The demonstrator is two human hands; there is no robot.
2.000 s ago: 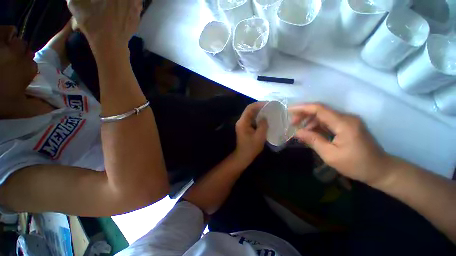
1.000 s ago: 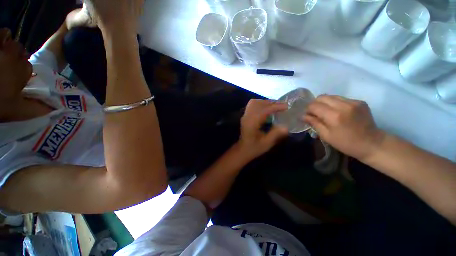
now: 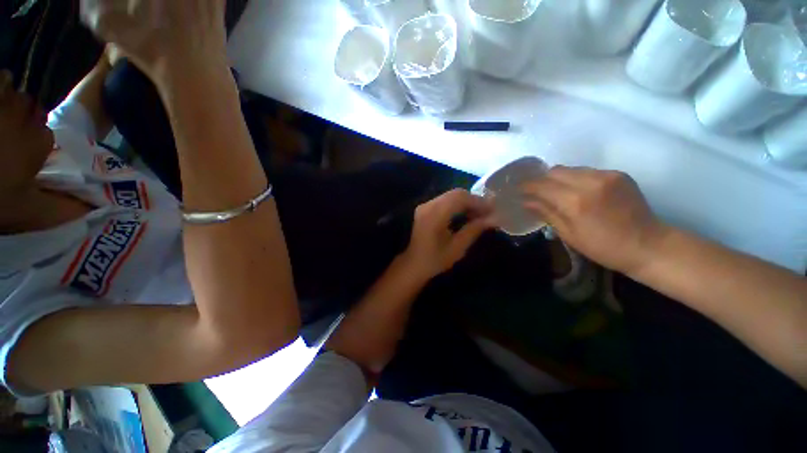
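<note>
A white cup (image 3: 516,199) with thin clear film at its rim is held above my lap at the table's near edge, its mouth turned towards me. My left hand (image 3: 447,232) pinches its left rim with thumb and fingers. My right hand (image 3: 595,212) lies over its right side, fingertips at the mouth. The fingers hide part of the rim and the cup's sides.
Film-covered white cups (image 3: 428,75) stand on the white table (image 3: 602,133), with more cups (image 3: 686,44) at the upper right. A black stick (image 3: 476,126) lies near the edge. Another person's arm (image 3: 232,265) is close on the left.
The cup has moved slightly up and right since the first frame, and its mouth has turned. My left hand now pinches the rim's left edge; my right hand has closed in over the right side.
</note>
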